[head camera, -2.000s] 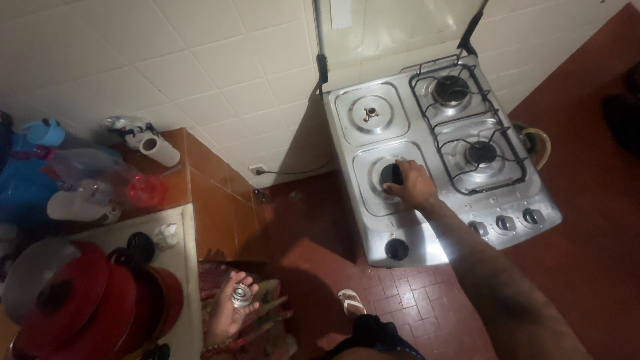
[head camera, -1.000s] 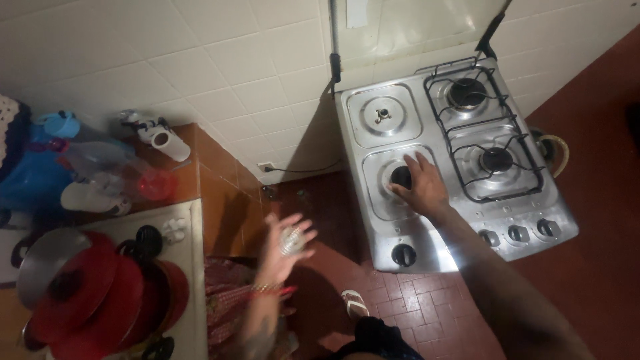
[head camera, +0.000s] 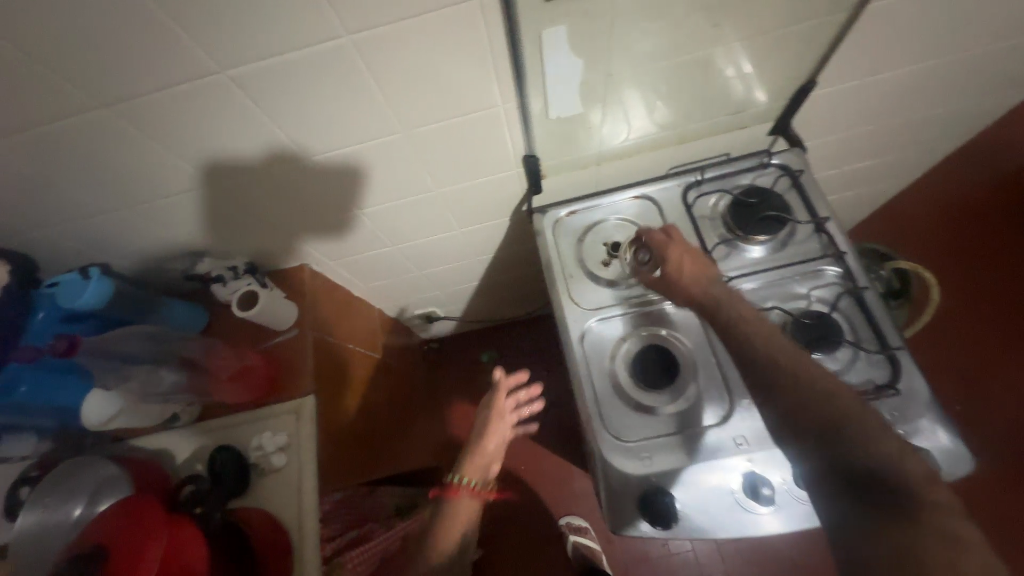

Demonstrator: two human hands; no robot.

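Observation:
A stainless steel gas stove (head camera: 704, 488) stands on the right with its glass lid (head camera: 680, 72) raised. My right hand (head camera: 680, 268) holds a round metal burner part (head camera: 642, 254) above the right edge of the rear left burner well, where the bare burner base (head camera: 614, 248) shows. The front left burner has a black cap (head camera: 654, 367) on it. Black wire grates (head camera: 836, 264) cover the two right burners. My left hand (head camera: 510, 412), with bracelets on the wrist, is spread with nothing in it, in the air left of the stove.
To the left is a counter (head camera: 308, 480) with red pans (head camera: 132, 536), a white roll (head camera: 264, 307) and blue plastic containers (head camera: 68, 392). A power cord (head camera: 488, 320) runs from the wall outlet behind the stove. A sandalled foot (head camera: 582, 536) is on the red floor.
My right hand has moved from the front left burner to the rear left one. The metal part seen earlier in my left hand is no longer there; my right hand now holds a similar part.

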